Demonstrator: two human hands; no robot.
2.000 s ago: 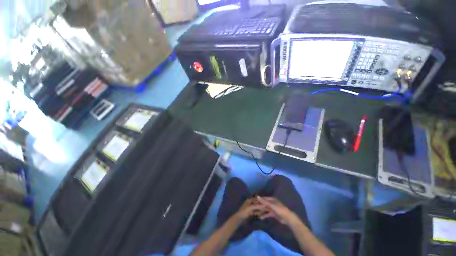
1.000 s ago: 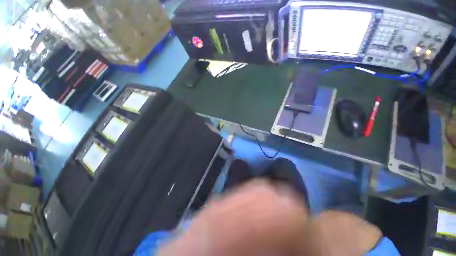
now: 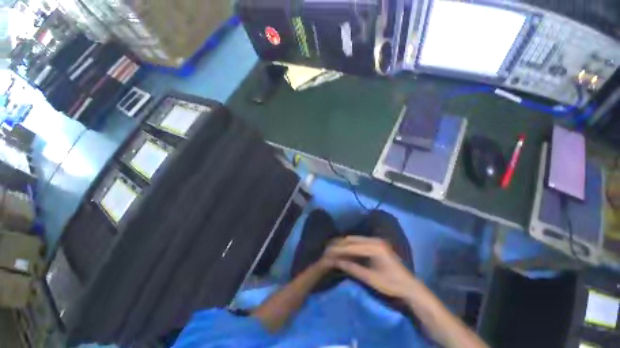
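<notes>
My left hand and my right hand rest together in my lap, one over the other; the fingers overlap, and I cannot tell whether anything is between them. On the green bench, a dark smartphone lies on a blue-grey test pad, with a black test cable at its near end. To the right, a second smartphone with a lit pinkish screen lies on another test pad, also cabled. Neither hand touches the phones.
A black mouse and red marker pen lie between the pads. Behind stand a PC tower and a radio tester with a blue cable. Stacked black phone trays stand at left; another tray holds a phone at lower right.
My hands were raised, blurred, close to the camera one second ago; they are back down in my lap. The right phone's screen has turned from dark to pinkish. The view has shifted slightly.
</notes>
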